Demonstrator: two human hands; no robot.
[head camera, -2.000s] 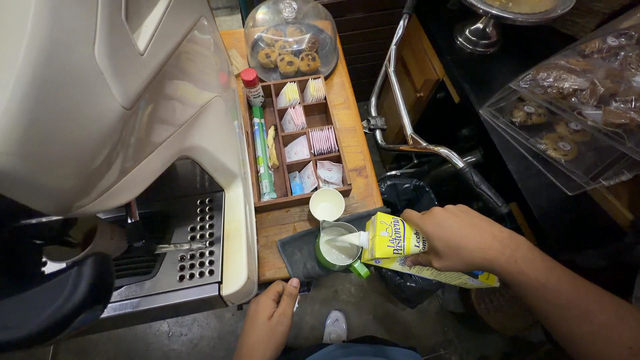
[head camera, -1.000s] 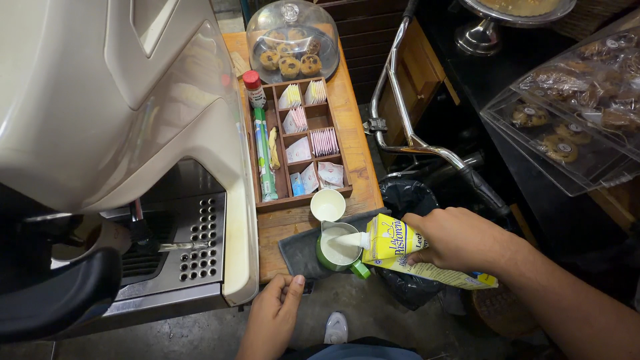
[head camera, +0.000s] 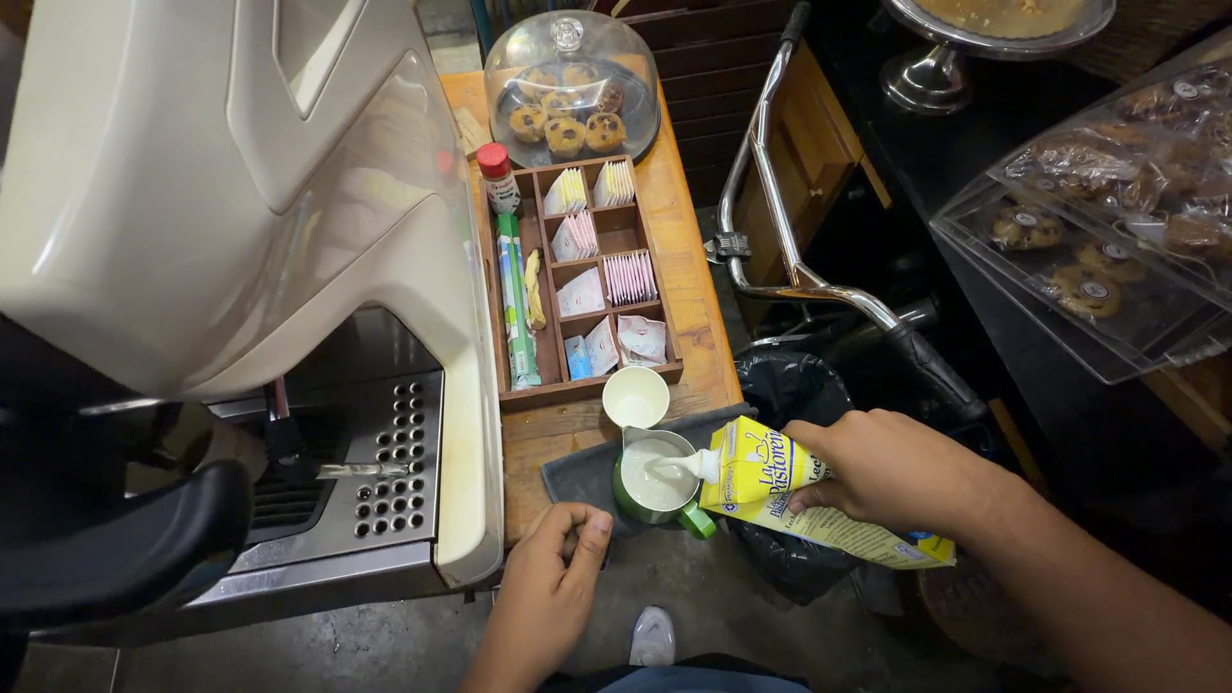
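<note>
My right hand (head camera: 866, 467) grips a yellow and white milk carton (head camera: 770, 481), tilted with its spout over a green milk frothing pitcher (head camera: 632, 500). Milk (head camera: 657, 474) runs from the spout into the pitcher, which stands on a dark folded cloth (head camera: 582, 476) at the counter's front edge. A white paper cup (head camera: 636, 397) sits just behind the pitcher. My left hand (head camera: 558, 563) is left of the pitcher at the counter edge, fingers curled with the thumb close to the index finger; it holds nothing that I can see.
An espresso machine (head camera: 385, 289) fills the left side. Behind the cup lies a wooden compartment box (head camera: 549, 393) of sachets, then muffins under a clear dome (head camera: 616, 58). Metal handlebars (head camera: 770, 192) and a black-bagged bin (head camera: 784, 385) are to the right, beside a dark counter with packaged cookies (head camera: 1088, 289).
Milk pours from the carton in all frames, and its level in the pitcher looks higher now. Both hands stay in nearly the same places.
</note>
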